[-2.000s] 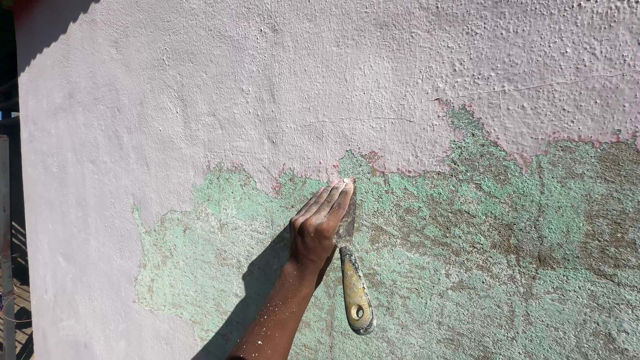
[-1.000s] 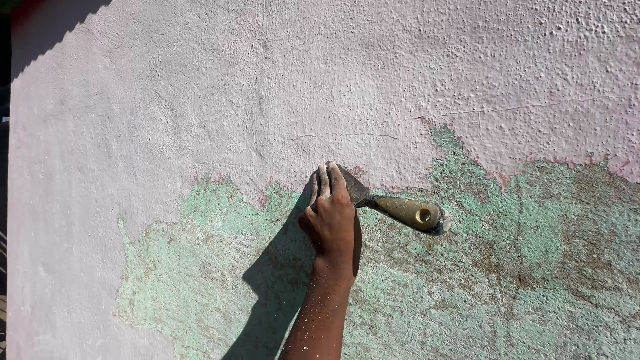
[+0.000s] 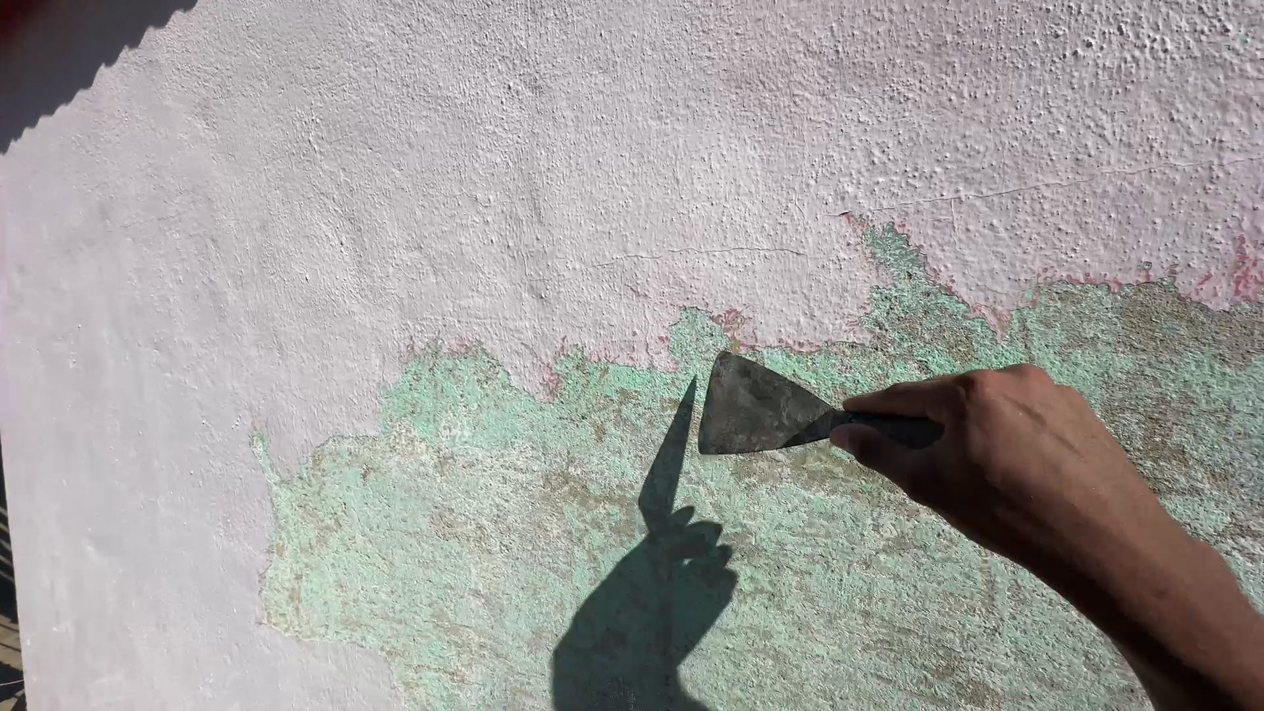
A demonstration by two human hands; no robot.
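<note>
My right hand (image 3: pixel 1017 444) comes in from the lower right, its back towards me. Its fingers and thumb close round the handle of a putty knife, whose wide metal blade (image 3: pixel 760 405) points left. Behind the blade is a green patch of wall (image 3: pixel 494 513), just under the ragged edge of the pale pink paint (image 3: pixel 543 178). The blade's shadow falls apart from it, to the left, which suggests a gap from the wall. Most of the handle is hidden by the hand. My left hand is out of view.
Fine cracks run through the pink paint above the patch, near a narrow green spur (image 3: pixel 899 262). The shadow of my hand and arm (image 3: pixel 642 612) lies on the lower wall. A jagged shadow (image 3: pixel 69 59) crosses the upper left corner, and the wall's edge shows at far left.
One and two seconds ago a hand reaching up from below had its fingers at the blade, the handle free. Now my right hand grips the handle from the right, and that other hold is gone.
</note>
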